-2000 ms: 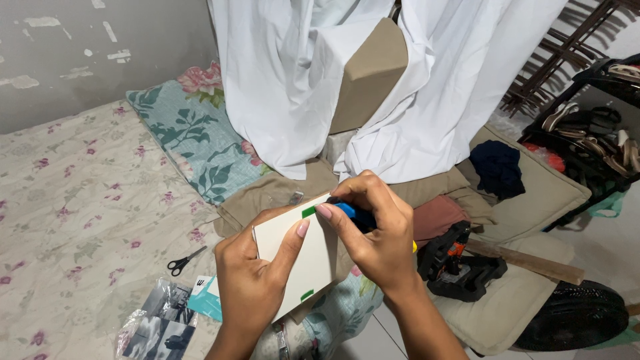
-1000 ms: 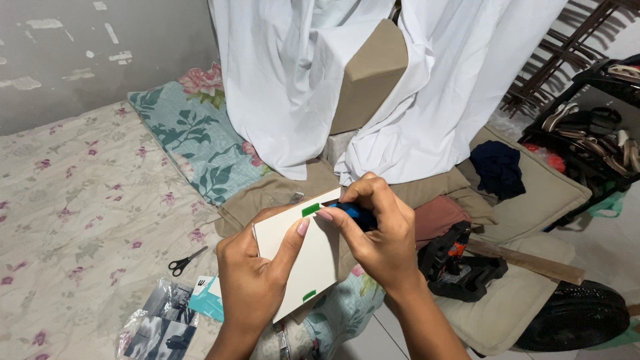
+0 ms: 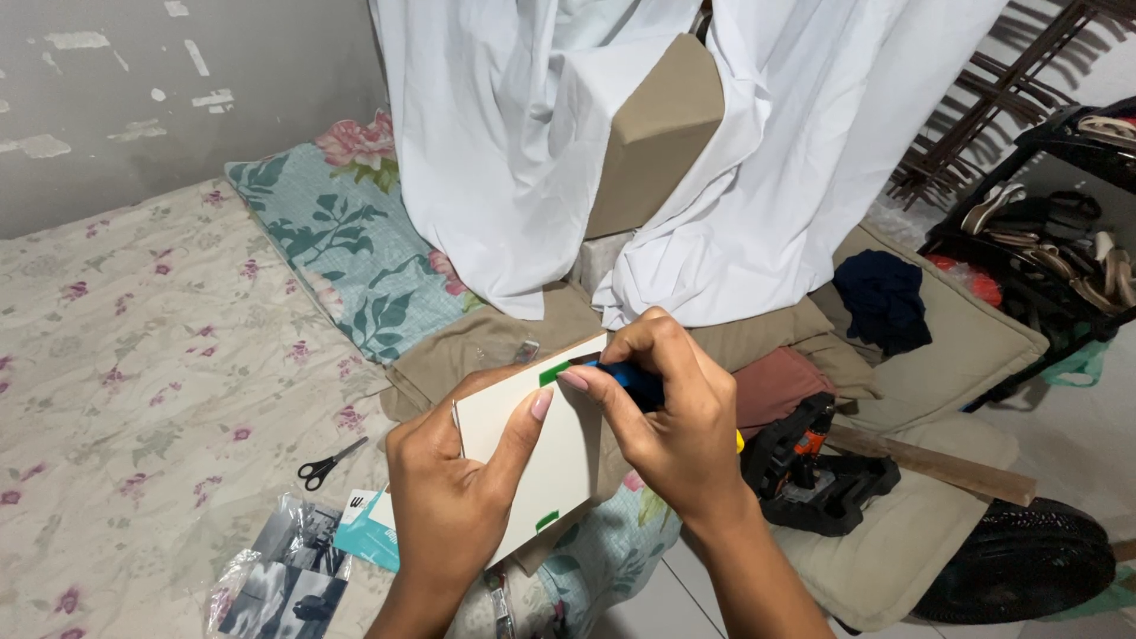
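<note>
My left hand [image 3: 470, 470] holds a white rectangular board [image 3: 541, 461] upright and tilted, its thumb flat on the face. One green strip [image 3: 555, 372] sits near the board's top edge and another green strip [image 3: 548, 521] near its lower edge. My right hand [image 3: 670, 408] grips a blue and black handheld tool [image 3: 635, 382], mostly hidden by the fingers, at the board's upper right edge. The tool's dark tip is close beside the upper green strip, and my right thumb touches the board there.
Black scissors [image 3: 330, 463], plastic-wrapped photo prints [image 3: 293, 577] and a teal card [image 3: 373, 537] lie on the floral bedsheet [image 3: 160, 373] at left. At right are an open black tool case [image 3: 821, 479], a wooden strip [image 3: 941, 466] and a shoe rack [image 3: 1021, 213]. White cloth [image 3: 497, 160] hangs behind.
My right hand and the blue tool have shifted slightly along the board's upper edge. My left hand keeps its hold on the board.
</note>
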